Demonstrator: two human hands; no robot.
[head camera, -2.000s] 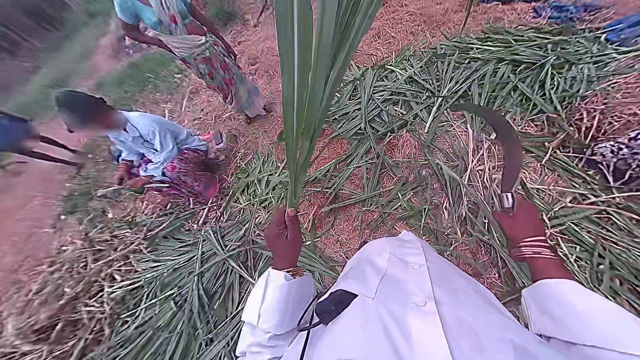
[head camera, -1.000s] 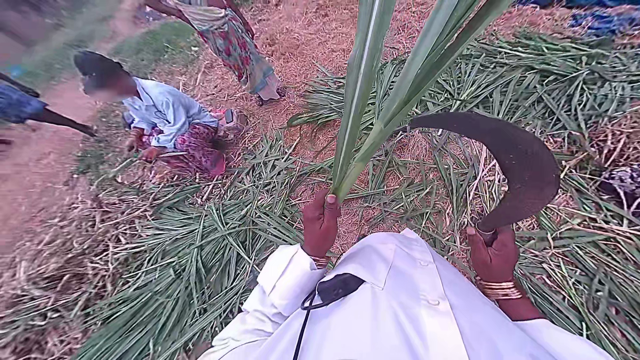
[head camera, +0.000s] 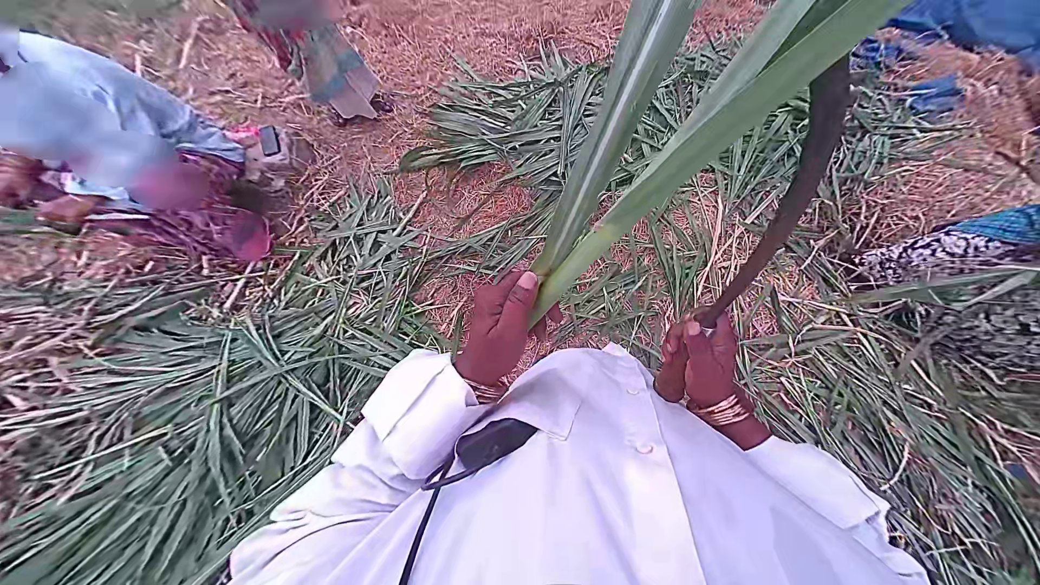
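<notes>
My left hand (head camera: 500, 329) pinches the base of a bundle of long green leaves (head camera: 605, 195) with pale midribs, perhaps cane tops. The leaves fan up and to the right past the top edge of the view. My right hand (head camera: 705, 361) grips a sickle at its lower end, where the handle is mostly hidden by the fingers. The dark curved sickle blade (head camera: 780, 219) rises from that hand, and its upper end passes behind the leaves. Bangles circle both wrists. The two hands are apart in front of my white shirt.
Cut green leaves (head camera: 203, 406) lie over dry straw to the left, with another heap (head camera: 520, 122) ahead. A person in a light blue shirt (head camera: 114, 114) is low at the upper left; another stands beyond. Patterned cloth (head camera: 934, 252) lies at the right and blue cloth (head camera: 967, 24) farther up.
The leaf bundle, upright two seconds ago, now leans to the right. The sickle's broad blade face showed a second ago; now the blade looks narrow and points up behind the leaves.
</notes>
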